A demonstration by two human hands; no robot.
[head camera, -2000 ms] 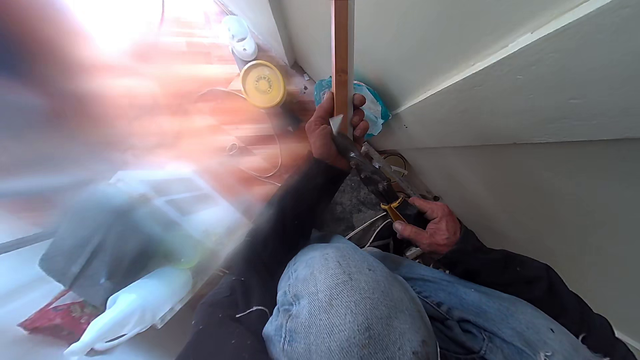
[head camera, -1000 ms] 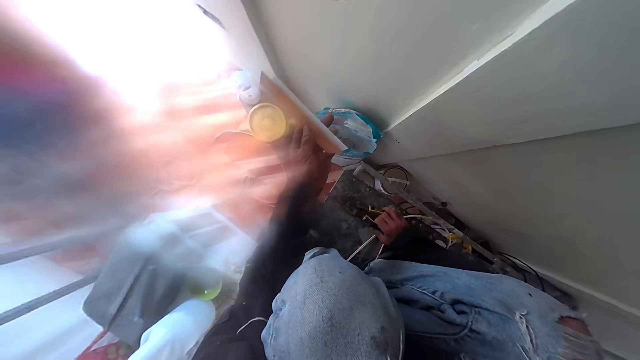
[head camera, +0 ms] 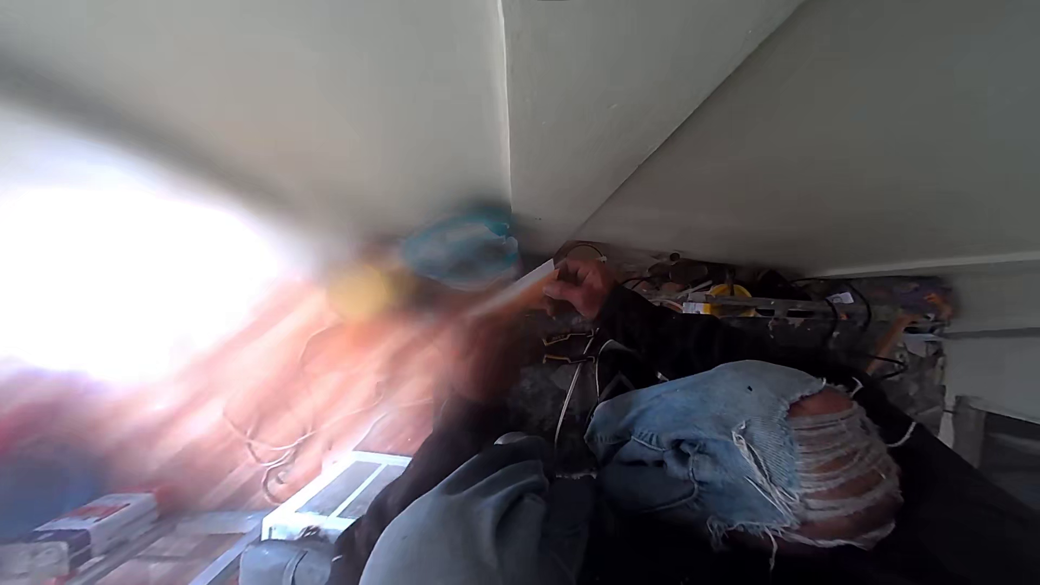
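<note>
A pale, narrow strip (head camera: 520, 291), wood-toned on one face, slants up to the right between my hands. My right hand (head camera: 581, 286) pinches its upper right end with bent fingers. At its lower left part, my left hand (head camera: 487, 345) is badly blurred and its fingers cannot be made out, so its grip is unclear. Just below my right hand lies a hand tool with black and yellow handles (head camera: 569, 347); its jaws are hidden. A blurred teal and white plastic bag (head camera: 461, 250) is behind the strip.
Pale walls (head camera: 601, 106) meet in a corner ahead. A blurred yellow round object (head camera: 360, 291) stands on the reddish floor, with loose cable (head camera: 280, 447) nearer me. A white framed panel (head camera: 337, 491) lies lower left. Cables and a yellow ring-shaped item (head camera: 729, 301) are at right.
Two seconds ago my right hand held the yellow-handled tool; now it is off the tool and on the strip. The strip, upright then, is now slanted. The view has swung right.
</note>
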